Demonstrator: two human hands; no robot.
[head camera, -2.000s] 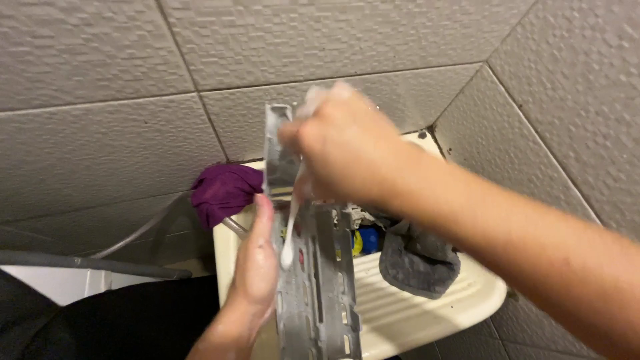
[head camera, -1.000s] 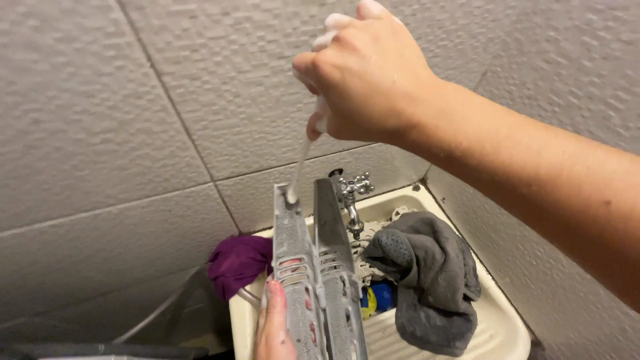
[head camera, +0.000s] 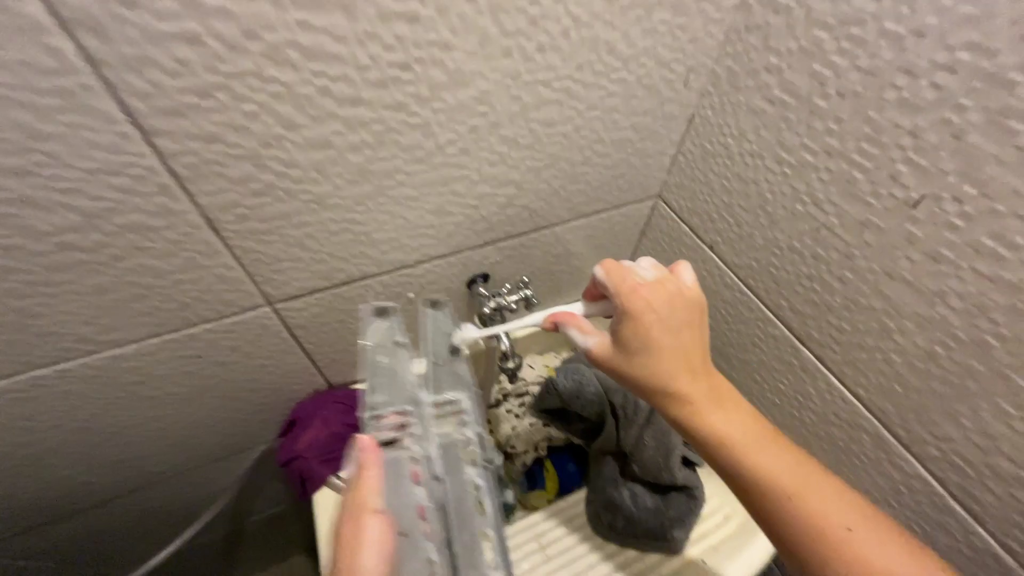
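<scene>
My left hand (head camera: 366, 512) grips a long grey slotted piece (head camera: 436, 448) by its left side, low in the view; its far end splits into two prongs, and the kind of part cannot be told. White foam lies on it. A white toothbrush (head camera: 532, 318) is held by its handle in my right hand (head camera: 656, 328), which has foam on the fingers. The brush's foamy head is at the right prong, near its tip. Motion blur hides fine detail on the grey piece.
A cream ribbed laundry sink (head camera: 560, 544) stands in the tiled corner, with a metal tap (head camera: 506, 304) behind. A dark grey cloth (head camera: 640, 472) lies on it, beside a blue and yellow object (head camera: 554, 474). A purple cloth (head camera: 320, 436) hangs at its left edge.
My right hand, raised above the grey piece one second ago, is now lower and to its right. The brush head has gone from the left prong to the right one.
</scene>
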